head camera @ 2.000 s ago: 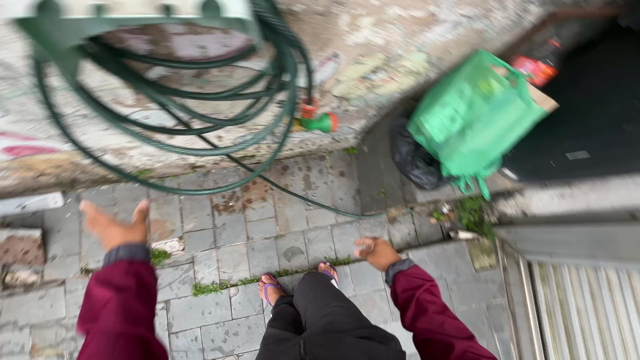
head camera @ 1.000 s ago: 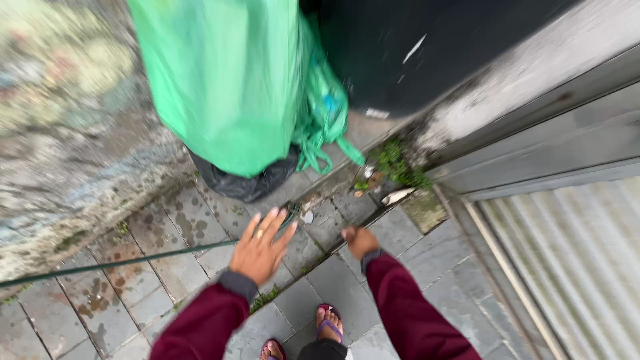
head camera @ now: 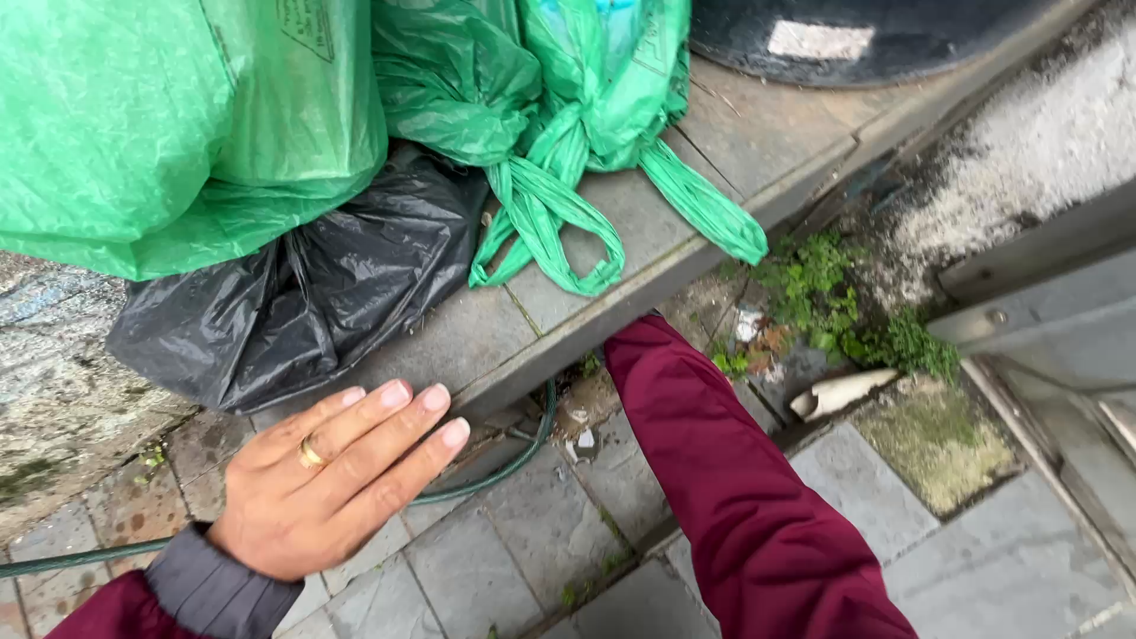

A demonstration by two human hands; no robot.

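My left hand (head camera: 333, 479), with a ring on one finger, lies palm down at the edge of a raised stone ledge (head camera: 444, 355), fingers extended and holding nothing. Just beyond it on the ledge rests a black plastic bag (head camera: 311, 293). My right sleeve reaches under the ledge's overhang, which hides the right hand. A green garden hose (head camera: 497, 470) runs along the paving and curves up under the ledge, between the left hand and the right sleeve. Green plastic bags (head camera: 266, 133) stand above the black bag, one with knotted handles (head camera: 577, 231) hanging toward the ledge edge.
A black container (head camera: 825, 35) stands on the ledge at the top right. Weeds (head camera: 816, 284) and a broken pale piece (head camera: 843, 393) lie by the wall corner. A metal gate frame (head camera: 1047, 311) is at the right, and a rough wall (head camera: 53, 382) at the left.
The view has moved in close to the ledge and bags. My right hand, visible in both earlier frames, has gone under the ledge. My left hand has come to the ledge's edge.
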